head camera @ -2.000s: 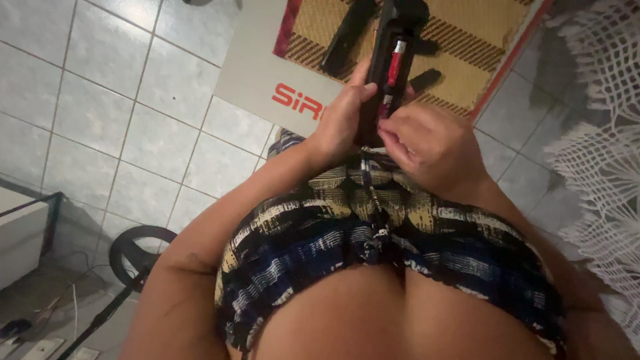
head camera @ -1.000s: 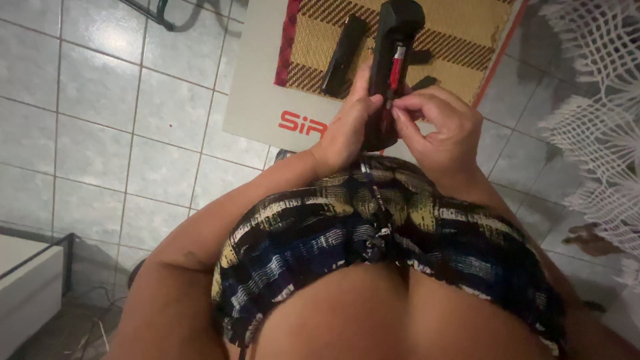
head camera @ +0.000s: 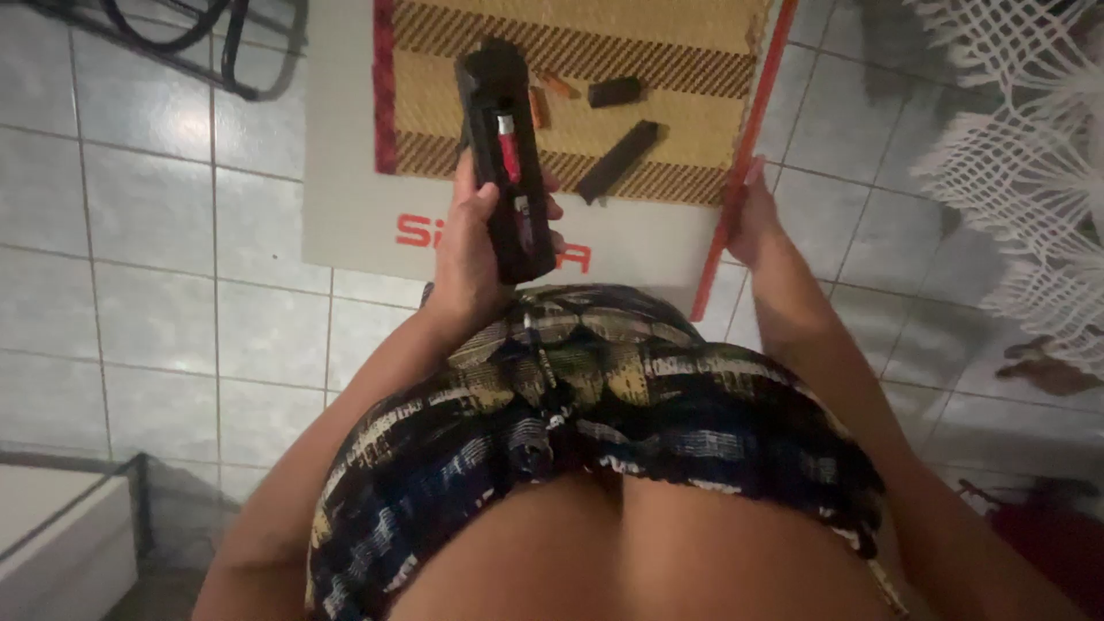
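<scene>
My left hand (head camera: 470, 233) is closed around a long black plastic device (head camera: 526, 233) with an open slot. Inside the slot lies a red cylinder, seemingly a battery (head camera: 509, 151), with a second, darker one nearer my body. At the right, my right hand (head camera: 755, 216) is at the red edge of a white board (head camera: 345, 172); part of it is behind that edge, so its hold is unclear. On the woven mat (head camera: 690, 112) between the hands lie a long black plastic piece (head camera: 618, 161), a short black piece (head camera: 615, 91) and small orange pieces (head camera: 556, 84).
Under the board is a tiled floor (head camera: 147, 319). White crocheted lace (head camera: 1026, 172) hangs at the right. A black metal frame (head camera: 233, 52) stands at the upper left, and a white box-like object (head camera: 69, 535) is at the lower left.
My right hand has left the black device and moved right to the board's edge. My left hand still holds the device, now farther left over the mat, uncovering the small pieces.
</scene>
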